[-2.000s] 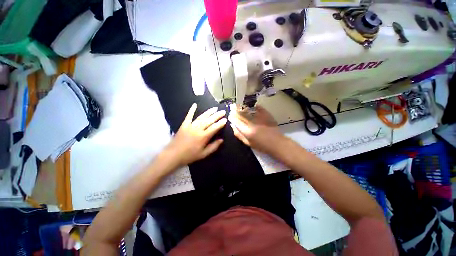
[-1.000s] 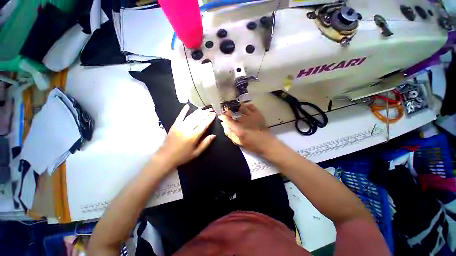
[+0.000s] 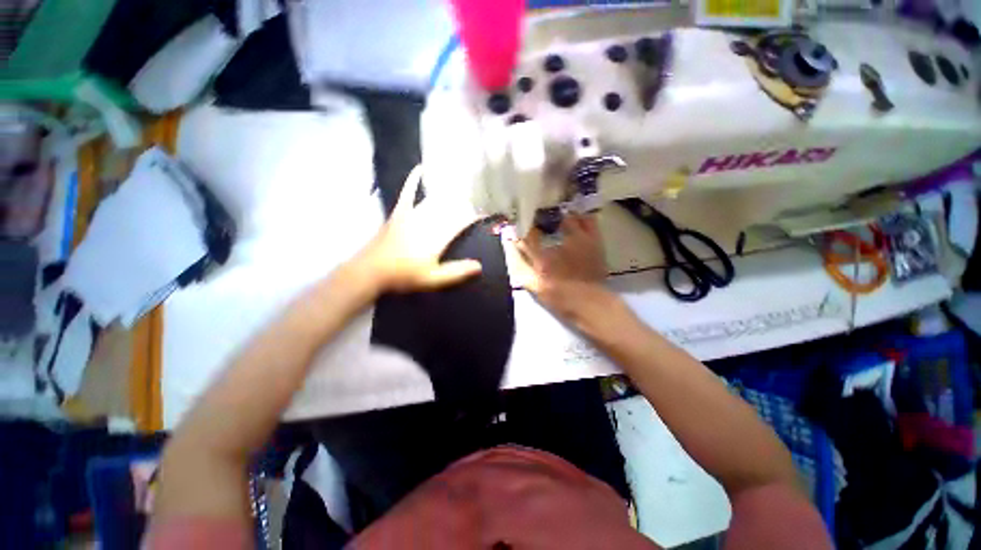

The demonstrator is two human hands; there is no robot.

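Note:
A black cut panel point(image 3: 457, 322) lies on the white table at the left end of the sewing machine point(image 3: 667, 129) and runs down over the front edge. Part of it shows behind my left hand. My left hand point(image 3: 414, 252) lies on the panel with its fingers spread, thumb pointing right toward the needle area. My right hand point(image 3: 565, 263) is at the presser foot point(image 3: 549, 222), its fingertips close to the panel's right edge. The machine head partly hides the fingertips, and I cannot tell whether they pinch the fabric.
Black-handled shears point(image 3: 688, 258) lie under the machine arm. Orange snips point(image 3: 855, 261) are at the far right. A stack of white-faced pieces point(image 3: 134, 242) is at left, with more pieces point(image 3: 264, 64) behind. A blue crate point(image 3: 780, 419) stands below at right. A pink holder point(image 3: 489, 38) is on top.
The black panel has moved back past the needle and turned, its front part now curved and narrower. My left hand has moved back along it and spread. My right hand stays by the presser foot.

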